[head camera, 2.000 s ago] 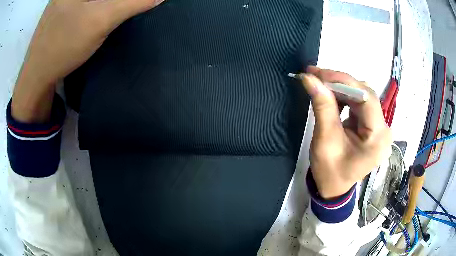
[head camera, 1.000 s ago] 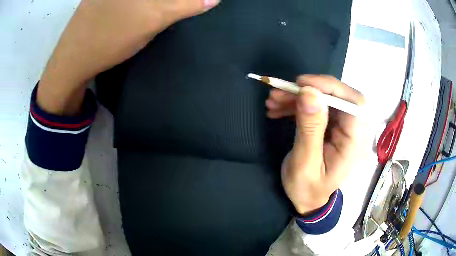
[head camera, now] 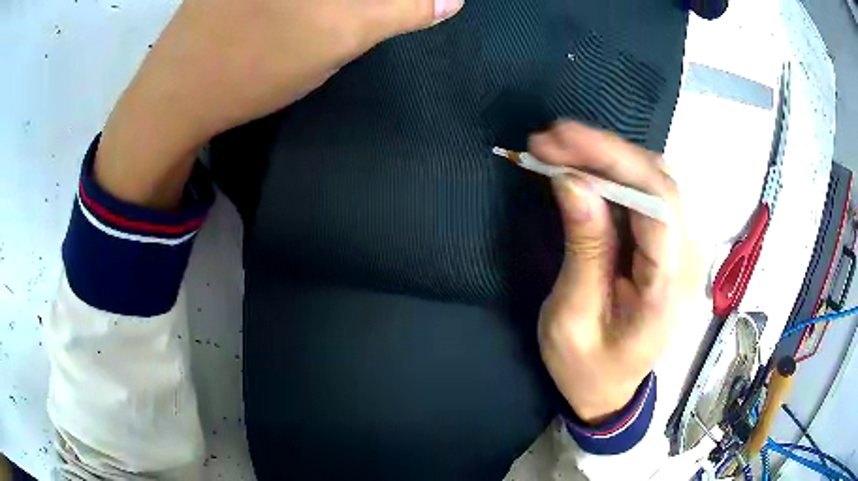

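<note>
Black fabric panels [head camera: 376, 376] lie stacked in front of me, the upper layers ending in a crosswise edge over the smoother lower part. A small white chalk mark [head camera: 570, 57] shows near the top. My right hand [head camera: 611, 272] holds a white chalk pencil [head camera: 611, 191] between thumb and fingers. Its white tip points left over the cloth; whether it touches I cannot tell. My left hand [head camera: 310, 47] reaches across the cloth's upper left, cut off by the top edge. Most of its fingers are out of view.
On the white speckled table [head camera: 28, 188], a grey strip [head camera: 730, 85] and red-handled shears [head camera: 743, 258] lie at the right. Below them is a silver iron [head camera: 720, 385] with a wooden handle and blue cords. A dark red-edged item stands at the far right.
The cloth, tools and left hand have shifted right in the picture. My right hand with the pencil first moved left over the cloth, then slightly back right.
</note>
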